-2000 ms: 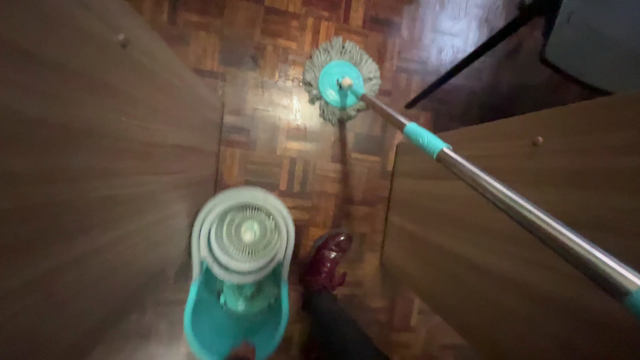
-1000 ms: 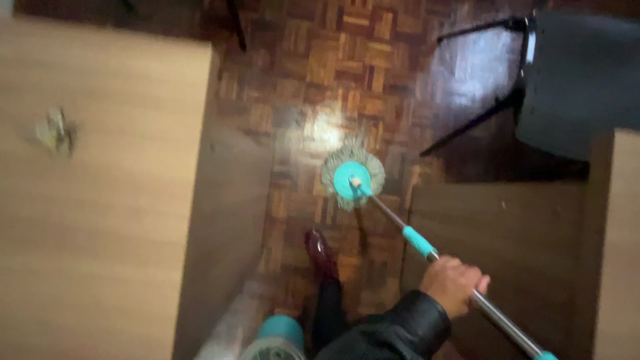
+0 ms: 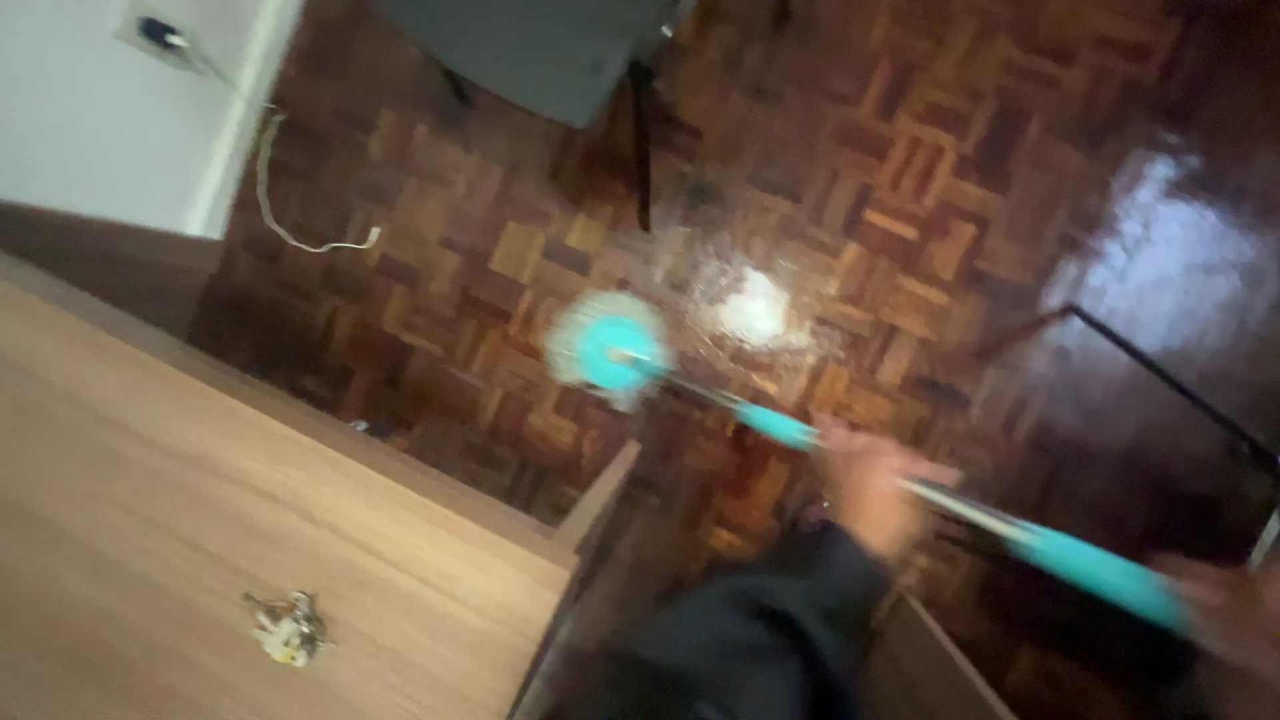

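Note:
A round spin mop's head (image 3: 610, 348), with a turquoise disc and a pale fringe, rests on the parquet floor left of the middle. Its metal handle (image 3: 965, 505) slopes down to the right. My left hand (image 3: 875, 482), in a dark sleeve, is closed around the handle just above the lower turquoise sleeve. Farther up, my right hand (image 3: 1225, 610) is at the upper turquoise grip (image 3: 1095, 568); it is blurred and partly cut off by the right edge, but it looks wrapped around the grip.
A wooden desk (image 3: 300, 480) fills the lower left, with a small crumpled item (image 3: 288, 628) on top. A grey chair (image 3: 540, 50) stands at the top. A white cable (image 3: 290, 235) lies on the floor near a wall outlet (image 3: 160, 35). Thin black legs (image 3: 1165, 380) show at right.
The view has swung strongly toward the wall and outlet. My right hand has come into view on the upper grip. The mop head is now beside another part of the desk; the bucket has left the view.

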